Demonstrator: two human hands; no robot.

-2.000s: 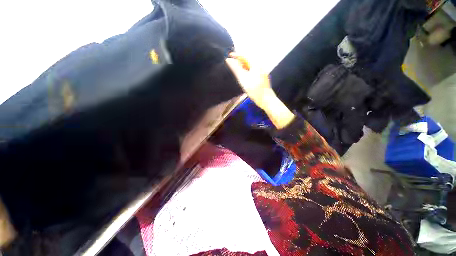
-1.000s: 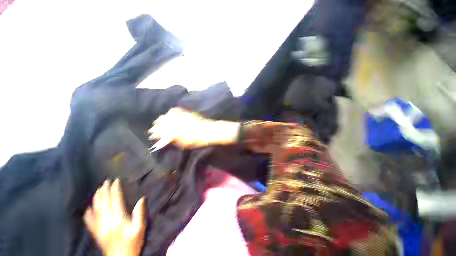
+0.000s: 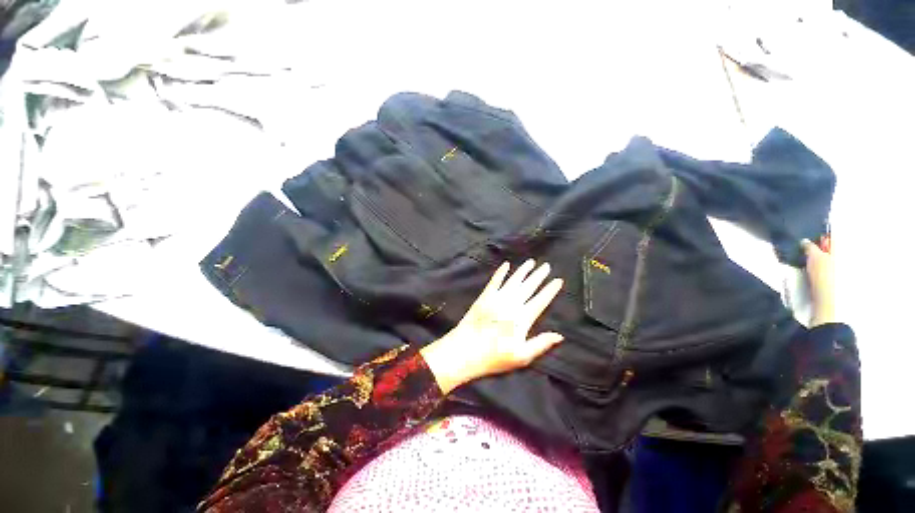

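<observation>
A dark denim jacket [image 3: 482, 220] lies spread on the white table in front of me. It has tan topstitched seams, short yellow stitched bars and a pocket flap [image 3: 610, 276]. One sleeve [image 3: 256, 261] reaches left, the other [image 3: 788, 190] right. My left hand [image 3: 497, 326] lies flat on the middle of the jacket, fingers spread, holding nothing. My right hand [image 3: 820, 271] is at the edge of the right sleeve. A bit of orange-red shows at its fingertips, probably the thread snips. Its grip is partly hidden.
The white table [image 3: 622, 70] runs behind the jacket. Crumpled pale garments [image 3: 90, 180] lie on the far left. A dark frame or rack [image 3: 65, 356] stands below the table's left edge. Something dark blue [image 3: 682, 476] is below the front edge. Small dark scraps [image 3: 765, 70] lie at the upper right.
The view has swung left, and the whole jacket now shows flatter. My left hand has moved onto its middle. My right hand has gone from over the jacket to the right sleeve's edge.
</observation>
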